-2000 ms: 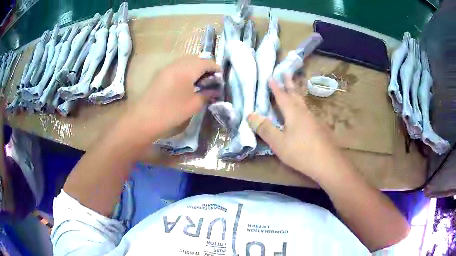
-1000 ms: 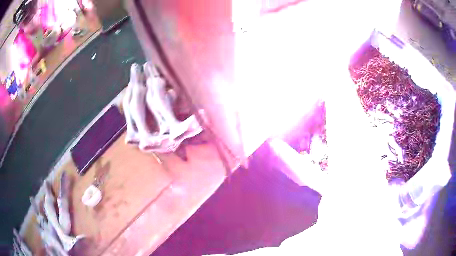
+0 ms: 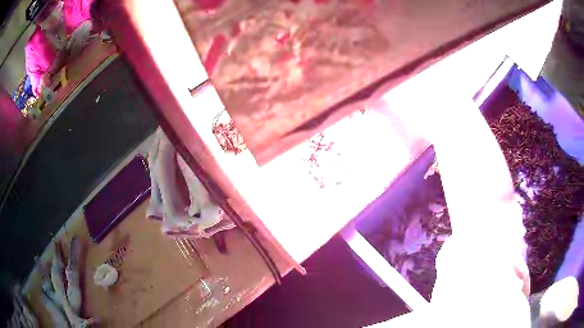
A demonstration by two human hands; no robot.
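No hand can be made out; the lower right is overexposed white, possibly the wearer's sleeve or arm. A bundle of pale figure legs point(image 3: 168, 186) lies on the brown cardboard point(image 3: 150, 272), partly hidden by a dark-edged, upright surface. More pale legs point(image 3: 72, 288) lie at the lower left. The white glue cup point(image 3: 106, 275) stands between the bundles, with brown stains beside it. A crate point(image 3: 496, 80) at the right holds a large heap of thin, dark strands, possibly sandal straps.
A flat dark rectangle point(image 3: 118, 200) lies beyond the cup. A second crate point(image 3: 384, 275) holds blurred pale and dark pieces. A large blurred brown-pink surface point(image 3: 301, 70) fills the top. A green surface point(image 3: 77, 131) curves along the left. Someone's pink clothing point(image 3: 41, 54) shows at top left.
The view has swung right, away from the work spot where both hands were among the legs. The hands have left the picture, and the crates at the right have come into it.
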